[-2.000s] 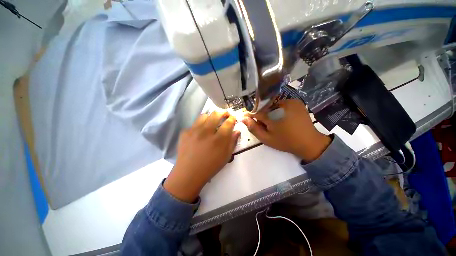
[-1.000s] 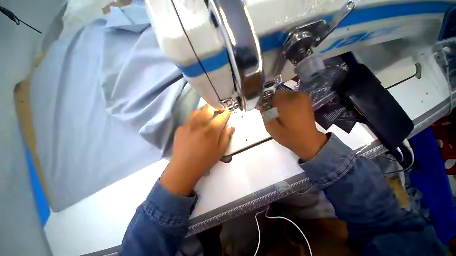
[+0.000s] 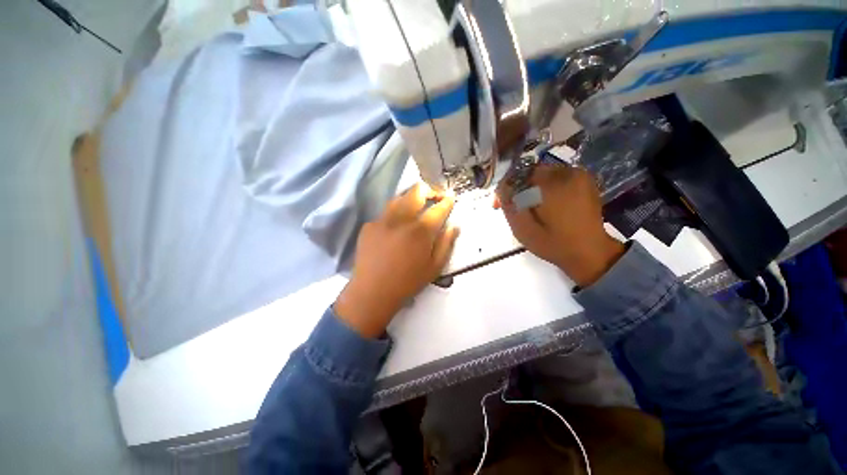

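The white sewing machine (image 3: 418,65) with a blue stripe stands at the top centre, its lamp glaring at the presser foot (image 3: 460,178). Light grey-blue cloth (image 3: 204,195) lies spread and rumpled left of the needle area. My left hand (image 3: 399,255) is just left of the foot, fingertips bent down by the bright spot at the cloth's end. Glare hides what lies under them. My right hand (image 3: 555,218) is right of the foot, fingers curled, with a small pale piece (image 3: 527,198) at its fingers. Its grip is unclear.
A black smartphone (image 3: 729,199) with a white cable, a dark crinkled plastic bag (image 3: 624,148) and small black labels (image 3: 650,211) lie right of my right hand. A measuring tape (image 3: 483,360) runs along the table's front edge. White earphone cord (image 3: 548,408) hangs over the lap. A pale wall is at left.
The view has shifted, so the scene sits further right. My right hand has moved away from the needle area since two seconds ago. My left hand remains left of the foot.
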